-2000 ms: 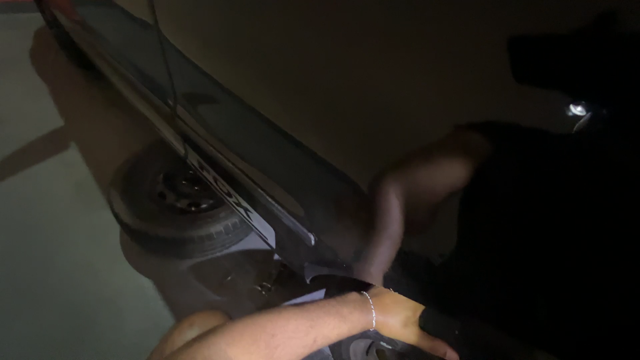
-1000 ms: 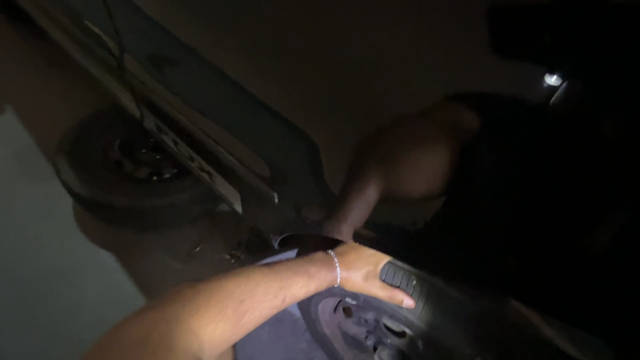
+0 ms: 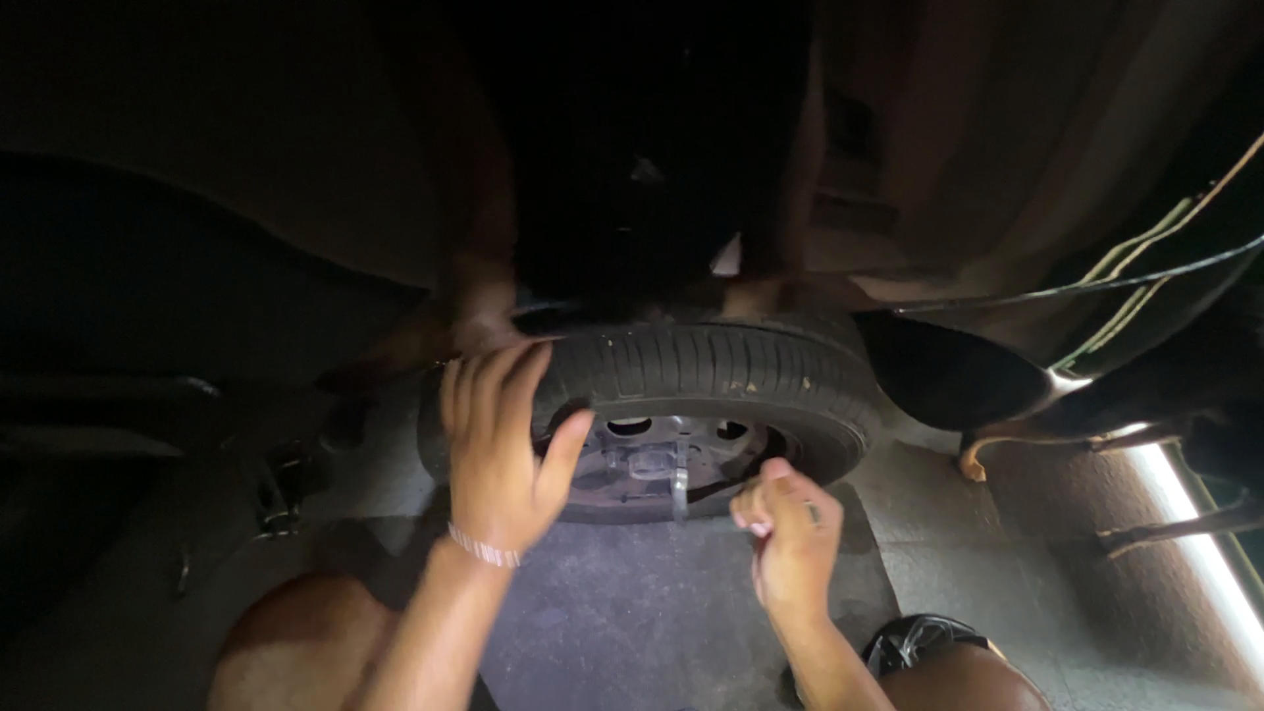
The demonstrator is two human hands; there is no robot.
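Note:
A black car tyre [image 3: 691, 365] on a steel wheel rim [image 3: 632, 444] stands upright below the dark, glossy car body [image 3: 642, 237]. My left hand [image 3: 504, 444], with a bracelet at the wrist, is at the left part of the tyre, its fingers spread over the tread and the thumb apart; whether it presses on the rubber cannot be told. My right hand [image 3: 790, 518] is at the lower right of the rim, fingers curled and slightly blurred; whether they hold something small is hidden. Between the hands, a short shiny metal rod [image 3: 679, 479] shows before the rim's hub.
A grey mat or board [image 3: 632, 612] lies on the tiled floor between my knees. Left of the wheel is a small metal device [image 3: 281, 489], hard to make out. An animal's dark legs [image 3: 973, 459] and a bright light strip [image 3: 1185, 523] are at the right. Black plastic [image 3: 918, 632] is by my right knee.
The view has swung strongly to face the wheel. My left hand, earlier laid across a tyre's tread, now has its fingers pointing up at the tyre's left. My right hand has come clearly into view.

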